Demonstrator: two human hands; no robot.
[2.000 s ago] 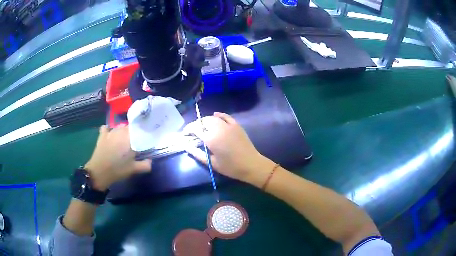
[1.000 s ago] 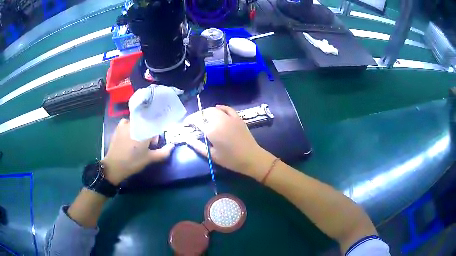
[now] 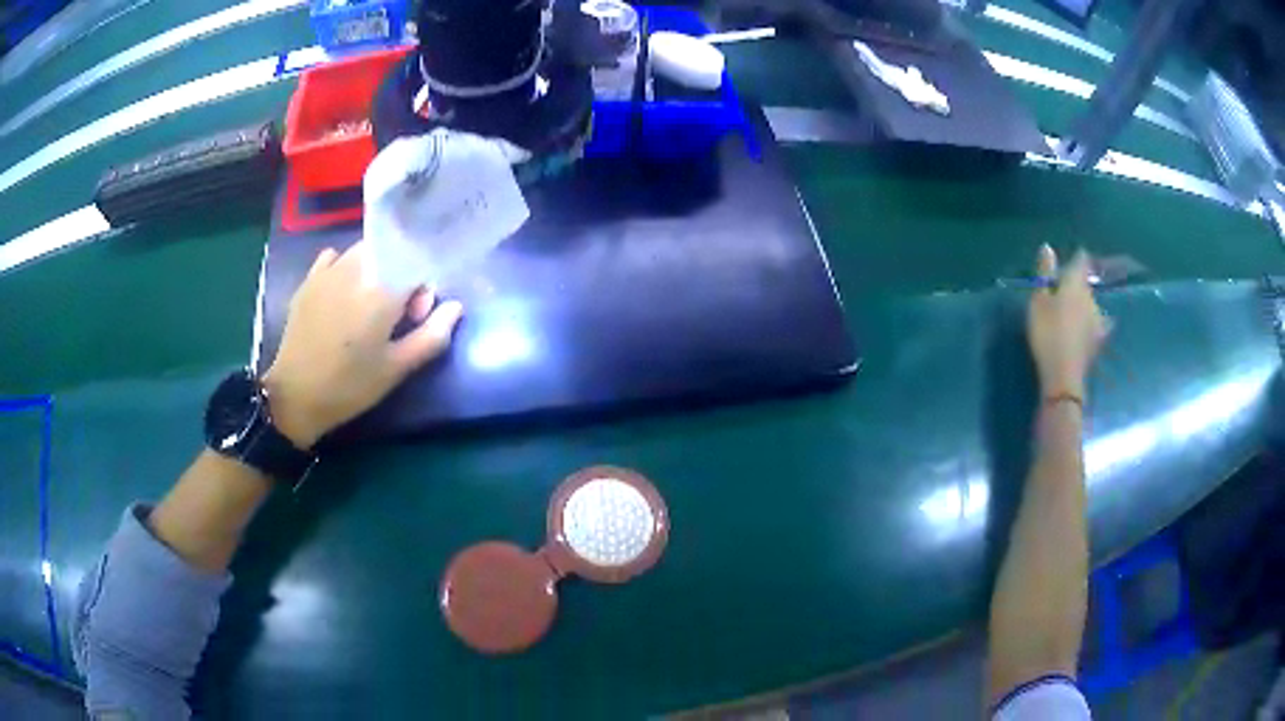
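Observation:
My left hand (image 3: pixel 352 338) rests at the left of the black mat (image 3: pixel 662 296). Its thumb is apart from the fingers, some fingertips are hidden by the crumpled white wipe (image 3: pixel 444 211), and nothing shows in it. My right hand (image 3: pixel 1068 317) is far right over the green bench, beyond the mat, and blurred. A thin bluish stick (image 3: pixel 1043 283) shows at its fingers. A blurred greyish thing (image 3: pixel 1122 268) is beside the fingertips; I cannot tell whether it is held. No metal workpiece shows on the mat.
The microscope column (image 3: pixel 479 57) stands behind the wipe. A red bin (image 3: pixel 327 162) is left of it, a blue tray (image 3: pixel 684 130) right. A grey ribbed block (image 3: pixel 186 175) lies at left. An open brown-pink compact (image 3: pixel 499 597) lies in front of the mat. Another dark board (image 3: pixel 958 113) is back right.
My right hand has left the mat and moved far right with the stick. The silver workpieces are gone from the mat. The view has shifted; my left hand stays beside the wipe.

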